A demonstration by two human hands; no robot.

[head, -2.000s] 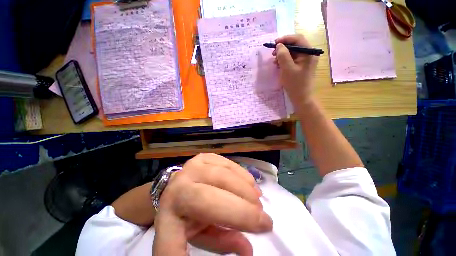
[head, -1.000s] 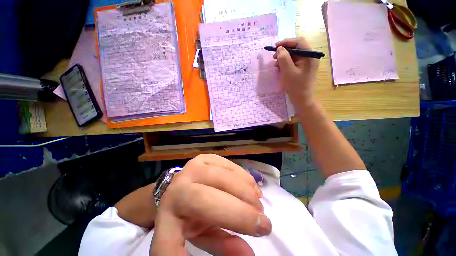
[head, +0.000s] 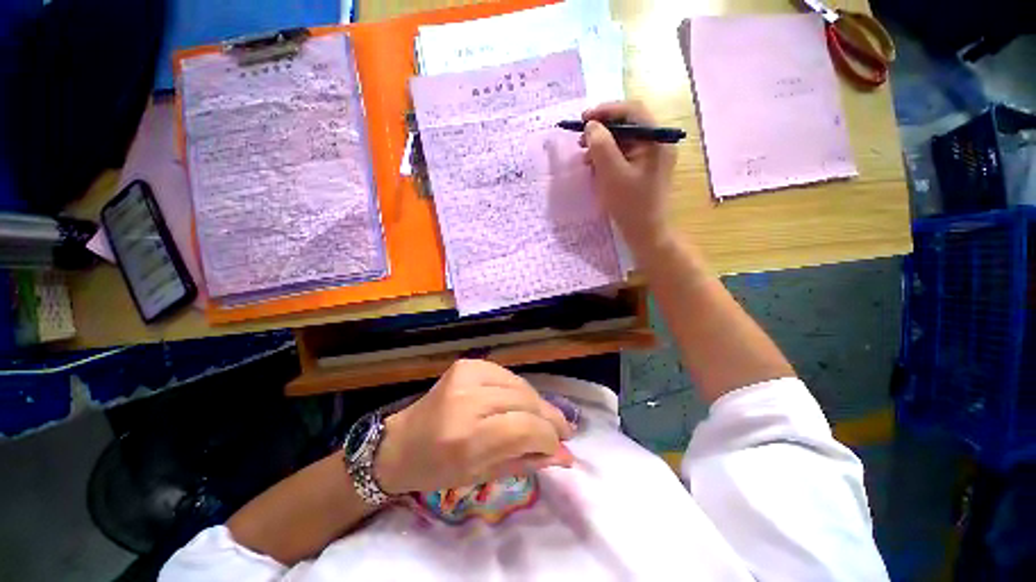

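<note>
My right hand point(head: 631, 171) holds a black pen point(head: 636, 132) over the upper right of a pink form point(head: 517, 193). The form lies on white record sheets point(head: 494, 43) on the right side of the open orange clip folder point(head: 415, 233). Creased pink forms point(head: 278, 171) lie on the folder's left side under a silver lever clip point(head: 267, 43). My left hand point(head: 477, 426), with a metal watch at the wrist, is curled in front of my chest. Its fingertips are partly hidden, and I cannot tell whether it holds anything.
A smartphone point(head: 148, 250) lies left of the folder. A pink paper stack point(head: 773, 108) and scissors with red-orange handles point(head: 860, 48) are at the right. An open desk drawer point(head: 471, 350) juts out below the desk edge. Blue crates point(head: 966, 330) stand at the right.
My left hand has drawn back towards my chest and looks smaller. The view has shifted, so the desk things sit lower and further left. The pen remains over the form's upper right.
</note>
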